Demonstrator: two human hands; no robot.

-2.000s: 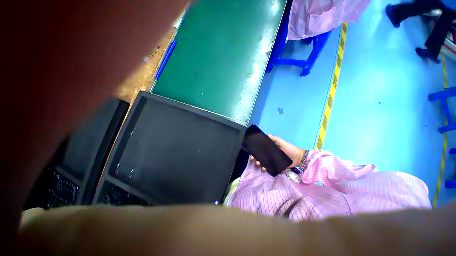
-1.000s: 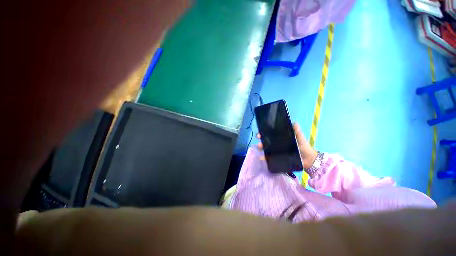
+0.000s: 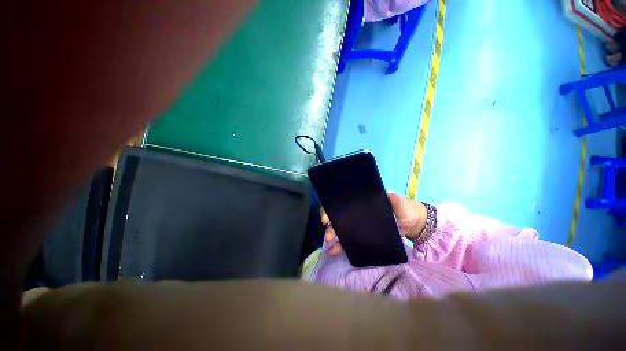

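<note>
My right hand (image 3: 410,216) holds a black smartphone (image 3: 357,209), screen dark and facing up. The thumb side is at the phone's right edge and fingertips show at its left edge. A thin dark cord loop (image 3: 307,144) shows at the phone's upper left end. The phone is beside the right end of the near black tray (image 3: 213,218), low by the bench edge. A bracelet and pink striped sleeve show at the wrist. My left hand cannot be made out. Large blurred shapes close to the lens cover the left and bottom of the picture; I cannot tell what they are.
Green bench top (image 3: 240,89) lies beyond the near tray. Part of another black tray (image 3: 66,236) shows at the left. Blue stools (image 3: 374,58) stand on the blue floor, which has yellow-black tape (image 3: 427,103). Part of a person's pink smock (image 3: 388,8) shows at the top.
The view has shifted, and the bench and trays sit further left. The phone, still in my right hand, appears larger and is turned differently. The blue pen no longer shows.
</note>
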